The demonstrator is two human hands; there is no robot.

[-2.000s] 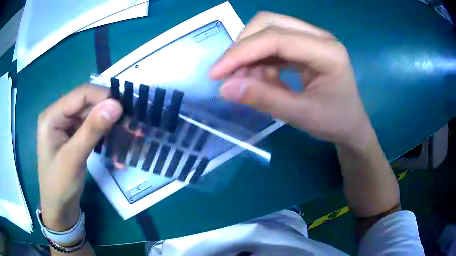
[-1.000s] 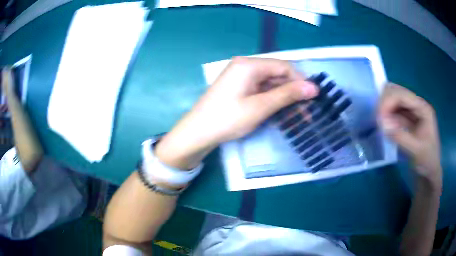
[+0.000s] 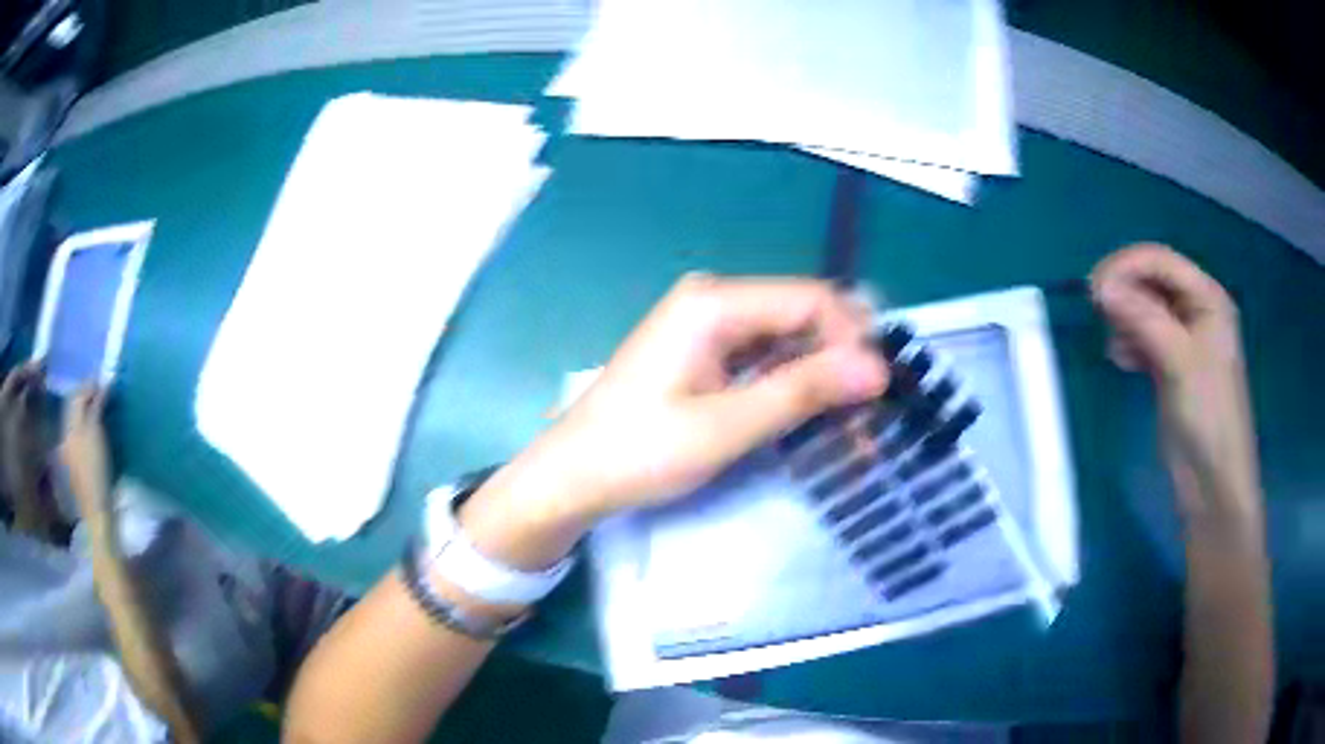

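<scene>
My left hand (image 3: 727,385) grips the upper left edge of a clear sheet of rubber feet (image 3: 908,509), with rows of short black bars, above the laptop cover. The blue-grey laptop bottom cover (image 3: 727,574) lies on a white interleaf sheet (image 3: 1064,480); my hand and the sheet of feet hide part of it. My right hand (image 3: 1163,313) is raised past the cover's far right corner. Its fingertips are closed on a small dark strip (image 3: 1068,288), apparently a rubber foot, which sticks out to the left. The picture is blurred.
White sheets lie in a stack (image 3: 371,291) on the green bench (image 3: 480,436) at the left, and more white sheets (image 3: 792,73) lie at the back. At the far left another person's hands (image 3: 73,436) are beside a panel on a white sheet (image 3: 90,313).
The view has swung left since the first frame. My left hand still holds the sheet of feet. My right hand has moved from over the cover to beyond its right side, now with a dark strip in its fingertips.
</scene>
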